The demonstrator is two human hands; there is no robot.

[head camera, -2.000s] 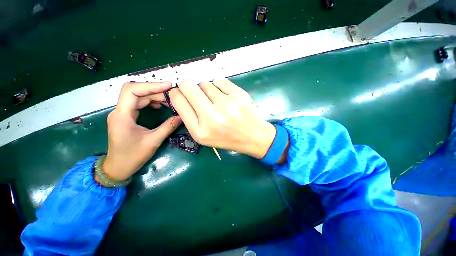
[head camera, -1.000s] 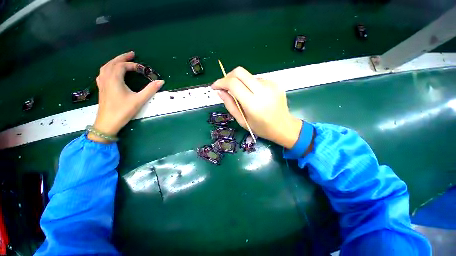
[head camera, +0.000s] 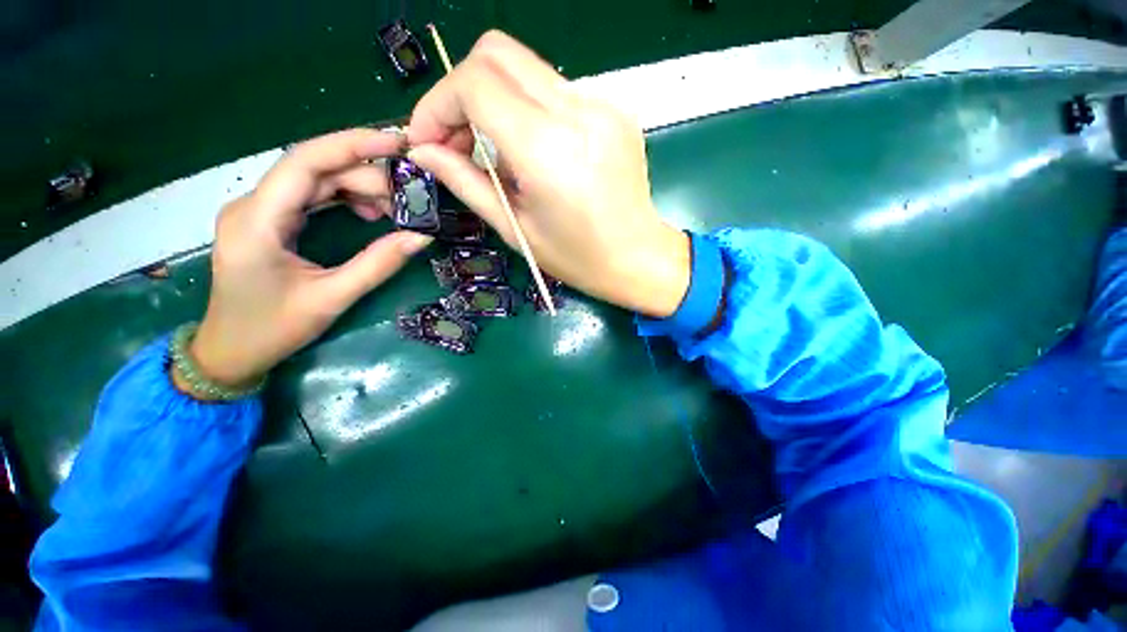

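Observation:
My left hand (head camera: 291, 253) holds a dark rectangular speaker unit (head camera: 415, 198) upright between thumb and fingers, its grey centre facing me. My right hand (head camera: 556, 173) holds a thin pale bamboo stick (head camera: 517, 232) slanting across the fingers, one end up past the knuckles and the other down by the palm. Its thumb and fingertip touch or nearly touch the top end of the unit. Several more units (head camera: 480, 300) lie clustered on the green table (head camera: 519, 457) just below the hands, partly hidden by them.
A white scuffed rail (head camera: 729, 89) separates the table from the dark green belt (head camera: 247, 74). Units (head camera: 403, 48) lie spaced on the belt. A grey post (head camera: 945, 31) stands at upper right. One dark unit (head camera: 1080, 114) lies at far right. Blue fabric (head camera: 1051, 395) shows at the right edge.
My left hand has brought the unit from over the belt back above the table edge. My right hand has moved to meet it, still holding the stick. The view has shifted.

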